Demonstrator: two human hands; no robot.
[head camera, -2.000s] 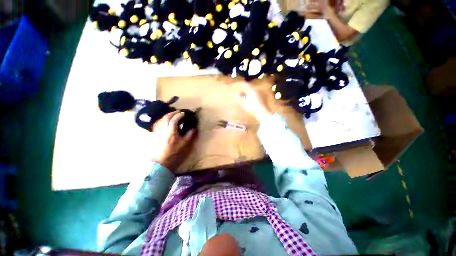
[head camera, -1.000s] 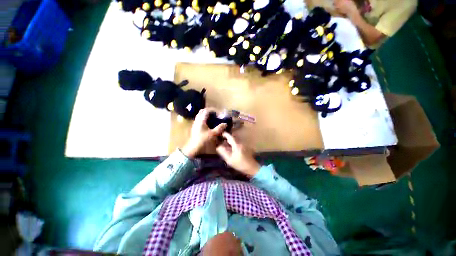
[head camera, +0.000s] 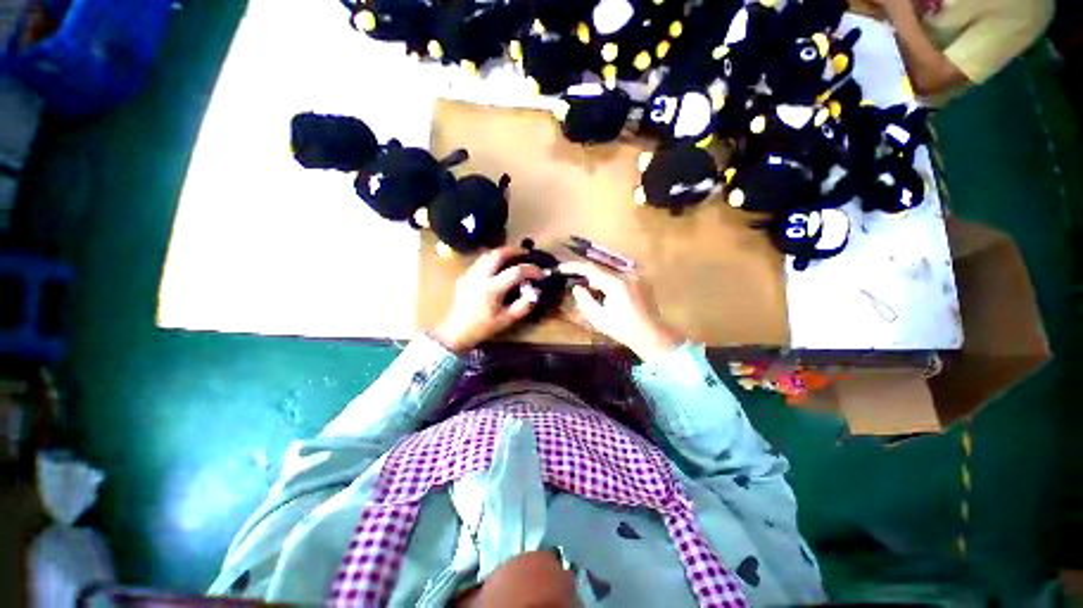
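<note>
My left hand is closed around a black plush penguin over the front part of the cardboard mat. My right hand is at the toy's right side, with its fingertips against it. A needle or thread cannot be made out between the fingers. Pink-red and white snips lie on the mat just behind my right hand, with the dark blades toward the left. Three black plush toys lie in a slanting row at the left, partly on the mat.
A large heap of black plush penguins covers the back and right of the white table. A thread loop lies at the table's right. An open carton and orange-red soft items are at the right front. A person's arm is at the back right.
Both hands came together on a toy at the mat's front; my right hand came from the heap side. The toys near the heap's front edge now spread onto the mat. The view has shifted.
</note>
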